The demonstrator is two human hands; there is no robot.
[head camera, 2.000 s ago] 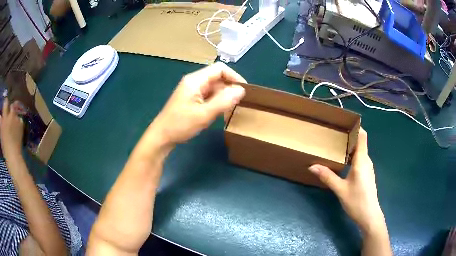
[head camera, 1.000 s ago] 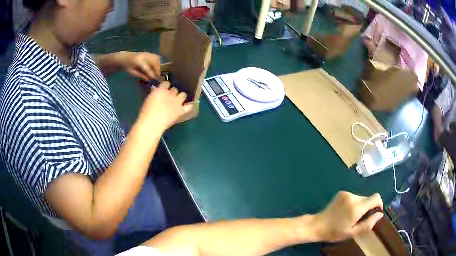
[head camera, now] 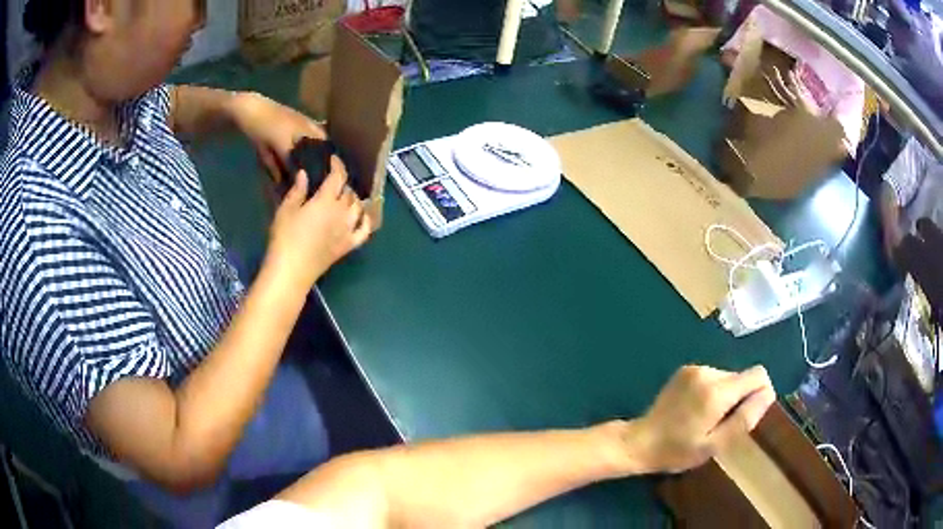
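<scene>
An open brown cardboard box (head camera: 765, 480) is at the bottom right, cut off by the picture's lower edge. Its inside shows a lighter brown strip. My left hand (head camera: 708, 413) reaches in from the bottom left, with fingers and thumb closed at the box's near end, on its upper edge. The exact hold is partly hidden by the hand. My right hand is out of the picture.
A person in a striped shirt (head camera: 114, 269) on the left handles a dark item (head camera: 312, 155) beside an upright box panel (head camera: 362, 109). A white scale (head camera: 476, 174), cardboard sheet (head camera: 662, 201) and power strip (head camera: 781, 294) lie on the green bench (head camera: 496, 331).
The view has swung left, so the neighbour shows and my right hand has left the picture. My left hand stays at the box end. The neighbour's hands have shifted around the dark item.
</scene>
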